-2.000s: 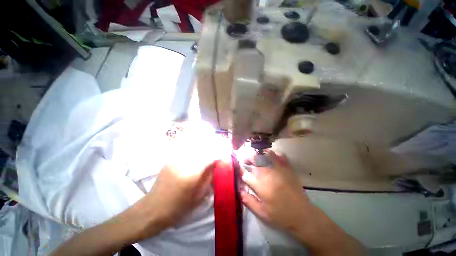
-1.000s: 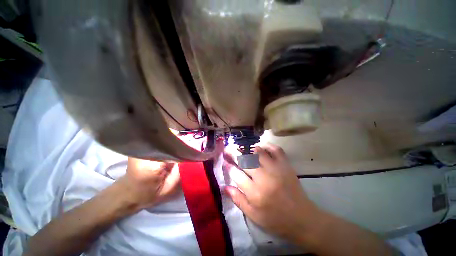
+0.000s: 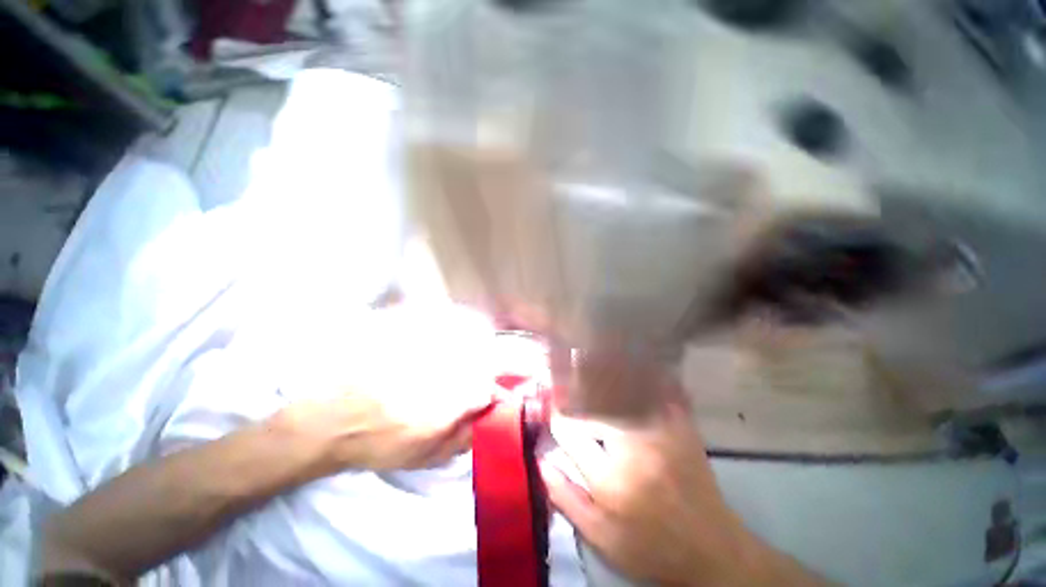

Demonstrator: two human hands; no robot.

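Note:
A red band (image 3: 505,505) with a dark edge runs from the glare under the needle area down to the bottom edge. White cloth (image 3: 149,333) spreads left of the needle and under the band. My left hand (image 3: 384,430) lies on the cloth, its fingertips pinching the left edge of the band. My right hand (image 3: 637,482) is on the right of the band, fingers at its dark edge and the white cloth there; its fingertips are partly hidden by the blurred machine head. The needle and presser foot are lost in glare and blur.
The large cream sewing machine head (image 3: 642,138) fills the upper middle and right, blurred. The pale machine table (image 3: 849,516) lies at lower right. Dark red and white pieces (image 3: 241,23) lie behind at upper left.
The view has pulled back from the close look at the machine head a second ago. The band now hangs straighter. Both hands remain beside the band.

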